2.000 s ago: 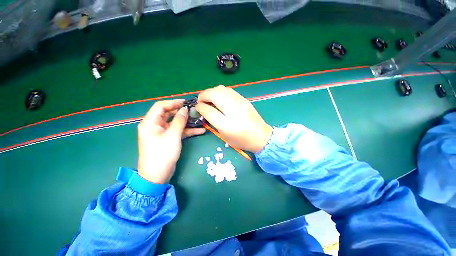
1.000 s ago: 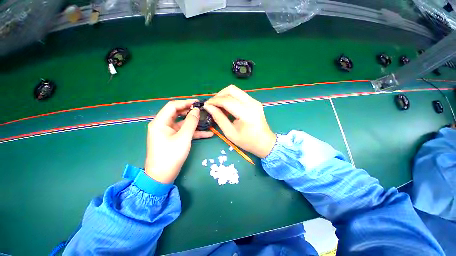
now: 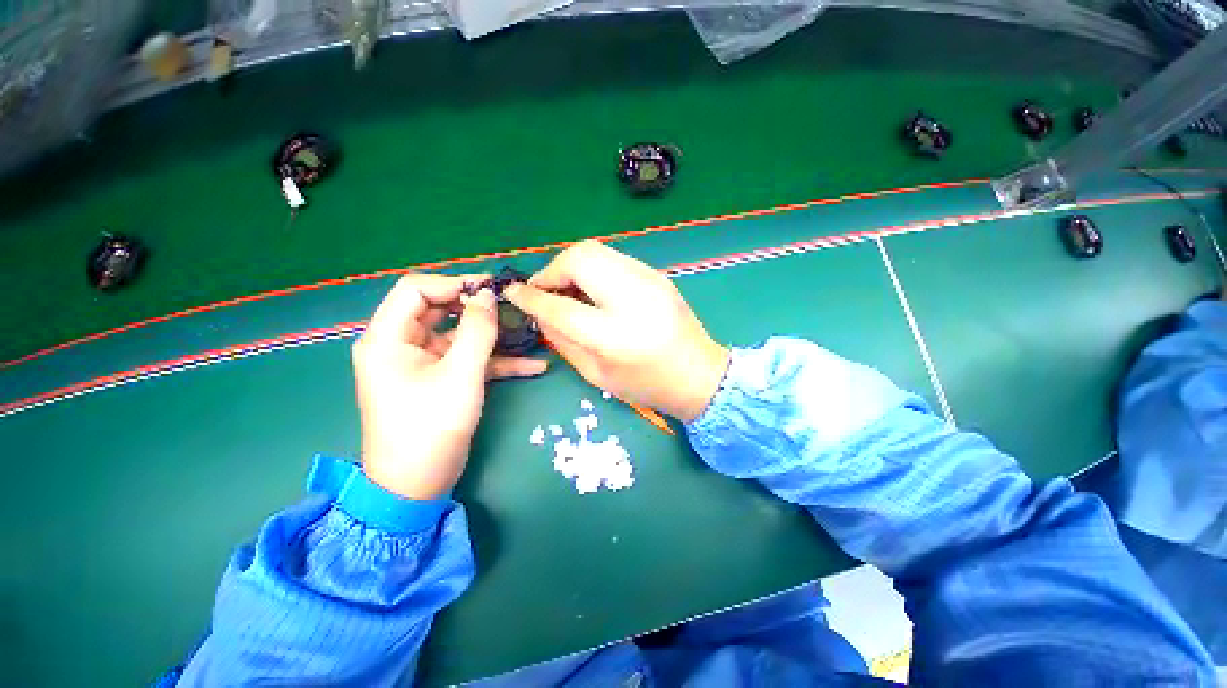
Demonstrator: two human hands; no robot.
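Observation:
A round black unit [image 3: 517, 327] is held above the bench edge, just on my side of the orange-red line. My left hand [image 3: 424, 376] grips its left side with thumb and fingers. My right hand [image 3: 626, 327] has its fingertips on the unit's upper right part. An orange stick [image 3: 651, 413] sticks out below my right hand, its tip pointing down to the right; its other end is hidden by the hand. Small white pieces [image 3: 592, 464] lie in a loose pile on the green bench below my hands. My fingers hide the unit's rim.
The green conveyor belt [image 3: 471, 175] carries several black units, one with a white connector [image 3: 292, 192]. Two more units [image 3: 1081, 237] lie on the right bench. Clear plastic bags [image 3: 754, 24] hang at the back rail. A person's blue sleeve [image 3: 1177, 417] is at the right edge.
The camera view has shifted slightly. The belt units sit a little further right than two seconds ago. Both hands stay on the black unit; less of the orange stick shows below my right hand.

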